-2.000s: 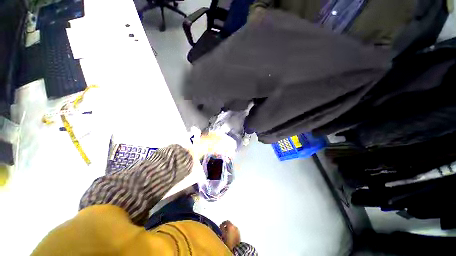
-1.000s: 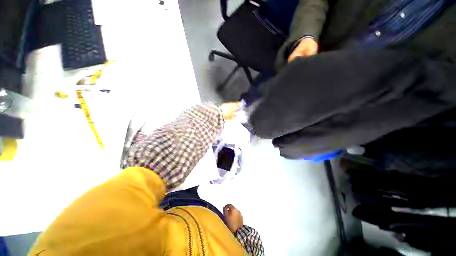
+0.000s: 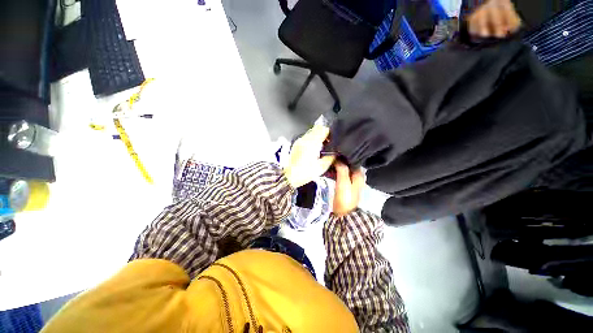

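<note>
A dark charcoal garment [image 3: 468, 123] is spread out in front of me, held up at its far side by another person's hand [image 3: 494, 19]. Its near end comes down to my hands. My left hand [image 3: 308, 156] is on the edge of this near end, fingers bent on the cloth. My right hand [image 3: 348, 188] is just beside it, fingertips on the same edge from below. The fingertips of both hands are partly hidden in the dark folds.
A white table [image 3: 214, 97] on the left holds a keyboard [image 3: 112, 49], a yellow tape measure [image 3: 134, 156], a calculator [image 3: 203, 180] and a yellow tape roll [image 3: 31, 195]. A black chair [image 3: 328, 36], a blue crate [image 3: 403, 45], clear plastic [image 3: 311, 211] and dark hanging clothes [image 3: 546, 227] are around.
My left hand has reached onto the garment's near end. My right hand has come up from near my body to the same edge. The garment's near end has opened out towards me.
</note>
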